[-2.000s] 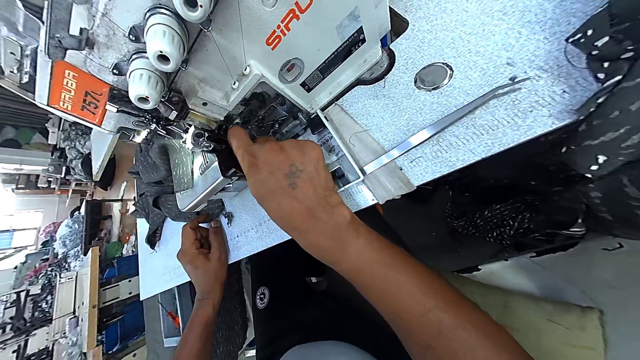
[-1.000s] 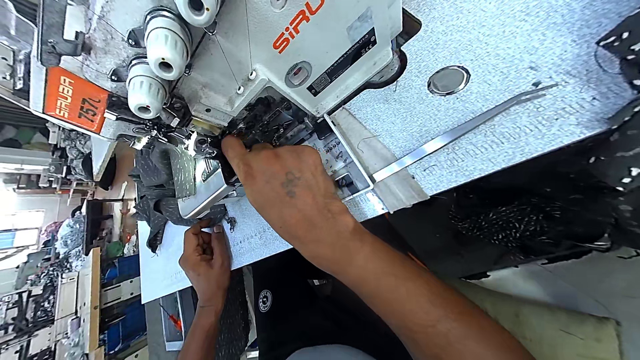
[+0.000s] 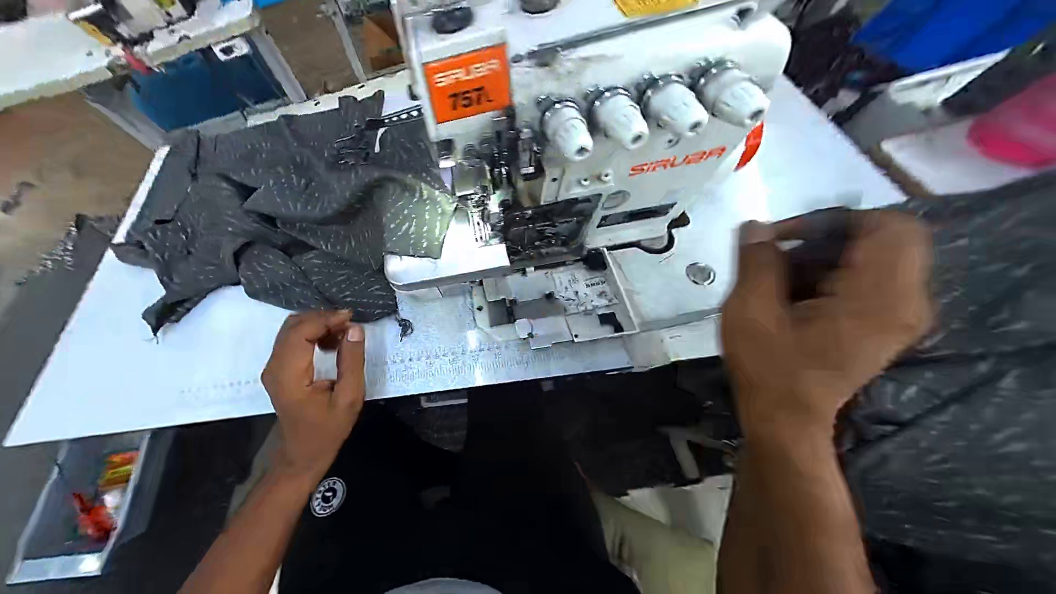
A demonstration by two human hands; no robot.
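A white Siruba overlock sewing machine (image 3: 643,157) stands on a white table (image 3: 223,355). Its front cover (image 3: 569,309) is swung down, baring the dark looper area. Crumpled dark grey flecked fabric (image 3: 305,198) lies left of the needle area, one edge on the machine's cloth plate. My left hand (image 3: 318,379) is at the fabric's front edge with thumb and forefinger nearly together; whether it pinches a thread cannot be told. Blurred, my right hand (image 3: 825,305) is over the table's right side with curled fingers. A metal strip seems to be in or behind it, too blurred to make out.
More dark flecked fabric (image 3: 965,371) hangs at the right beside my forearm. An open grey drawer (image 3: 91,503) with small red and yellow items is below the table at the left. Another white worktable (image 3: 41,58) stands at the upper left.
My right hand has left the machine's looper area and moved right. The metal tweezers-like strip no longer lies plainly on the table at the right. The view has turned strongly.
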